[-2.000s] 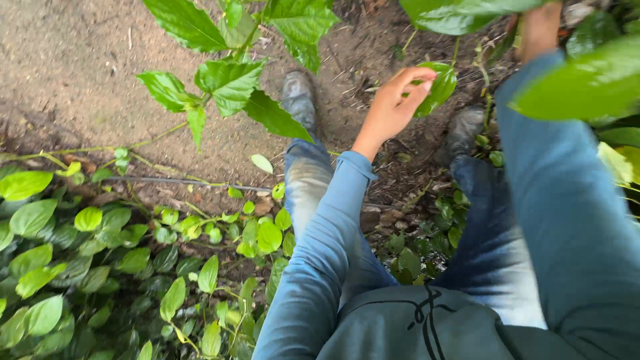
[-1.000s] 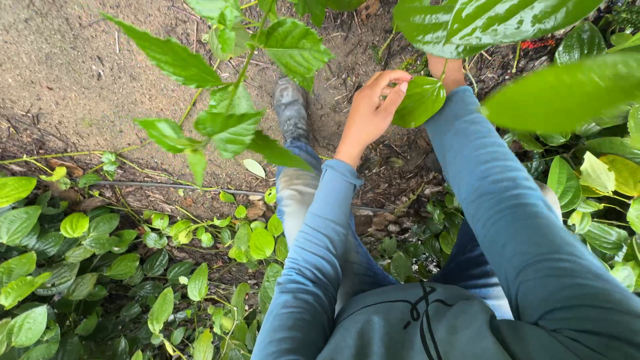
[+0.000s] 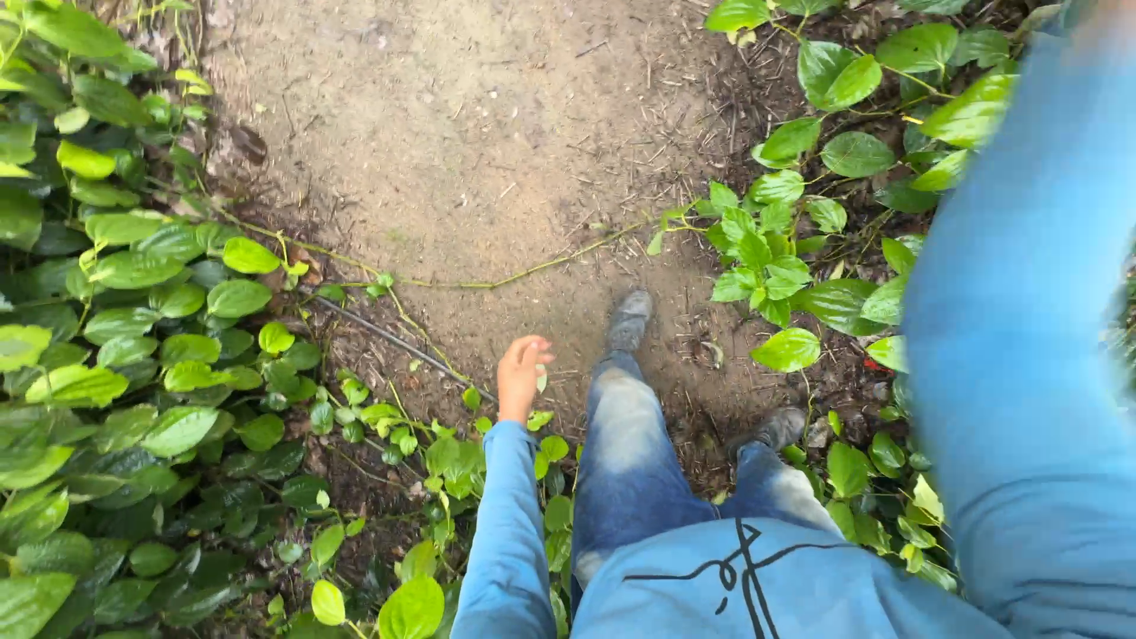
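My left hand (image 3: 524, 374) hangs over the dirt path, left of my left boot (image 3: 629, 321), with its fingers loosely curled and apart and nothing seen in them. My right arm, in a blue sleeve (image 3: 1012, 355), reaches up along the right side of the head view. Only a blurred part of my right hand (image 3: 1105, 35) shows at the top right corner, so its fingers and anything in them cannot be made out. Green vine leaves (image 3: 856, 155) lie just left of that arm.
A thin green vine (image 3: 497, 285) crosses the dirt path (image 3: 479, 133) in front of my boots. A dark hose or cable (image 3: 399, 342) runs along the ground at the left. Dense leafy plants (image 3: 133, 426) border the path on the left, and more foliage (image 3: 848, 470) grows by my right boot (image 3: 777, 429).
My left hand has moved left and down, away from the leaf it was at. My right hand has gone to the top right corner. The view has shifted, showing more path.
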